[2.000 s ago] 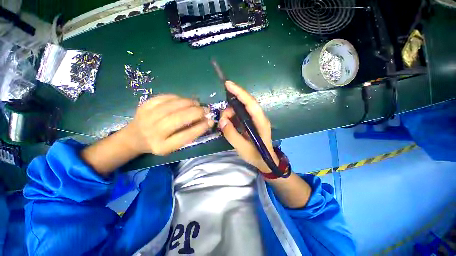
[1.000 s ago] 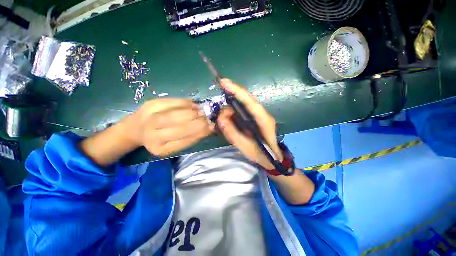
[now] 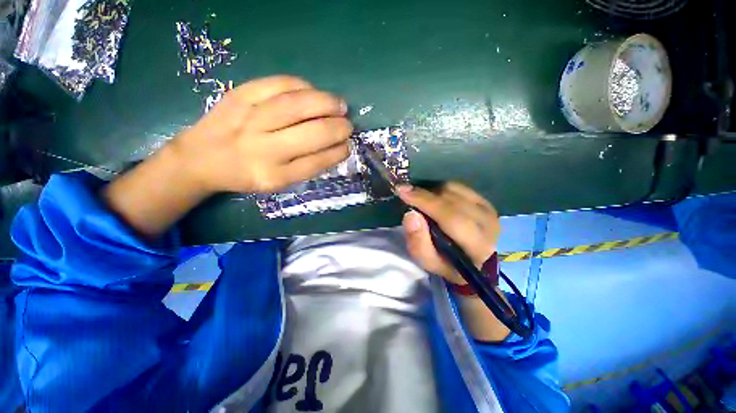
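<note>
A phone circuit board [image 3: 319,198] lies flat near the mat's front edge, its dark end with tiny parts and a blue dot at the right. My right hand [image 3: 452,234] holds the black soldering iron [image 3: 464,262] like a pen, its tip over the board's dark end. My left hand [image 3: 270,133] is over the board's left part, fingertips pinched close to the iron tip. Whether something small is between those fingertips is hidden. A pile of small loose components [image 3: 202,55] lies beyond my left hand.
A pale cup with silvery filling [image 3: 591,87] stands at the right, with black cables [image 3: 658,165] beside it. A clear bag of small parts [image 3: 77,36] lies upper left. Part of a round wire grille [image 3: 637,6] shows at the top right. The green mat [image 3: 387,56] lies beneath.
The view has shifted, so the stacked boards are out of sight. My right hand has moved right and turned the iron tip down to the board. The board is now uncovered between my hands.
</note>
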